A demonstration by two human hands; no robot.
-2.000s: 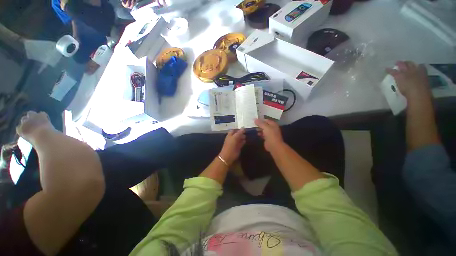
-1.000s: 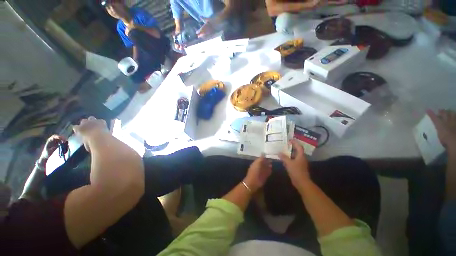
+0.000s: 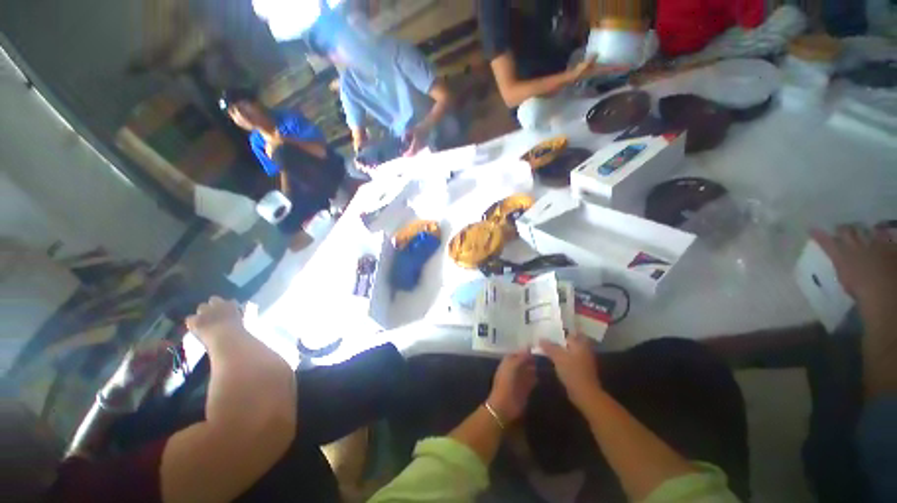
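An unfolded white leaflet [image 3: 515, 313] with small printed blocks is held low at the table's near edge. My left hand [image 3: 513, 384] grips its lower edge near the middle. My right hand [image 3: 573, 363] grips its lower right part. A red, white and black box [image 3: 594, 310] lies on the table just behind the leaflet's right side, partly covered by it. A thin black cable [image 3: 624, 303] loops beside that box.
Beyond the leaflet are an open white box tray [image 3: 608, 243], a product box [image 3: 629, 169], yellow-orange round items [image 3: 476, 245], dark round plates [image 3: 686, 200] and a blue bundle [image 3: 415, 259]. A neighbour's hand [image 3: 852, 257] holds a white box at right. Another person's arm [image 3: 236, 373] is at left.
The view has tilted up, showing more people across the table. The leaflet's pages have been turned and show different print. The neighbour's white box at right is now upright instead of flat.
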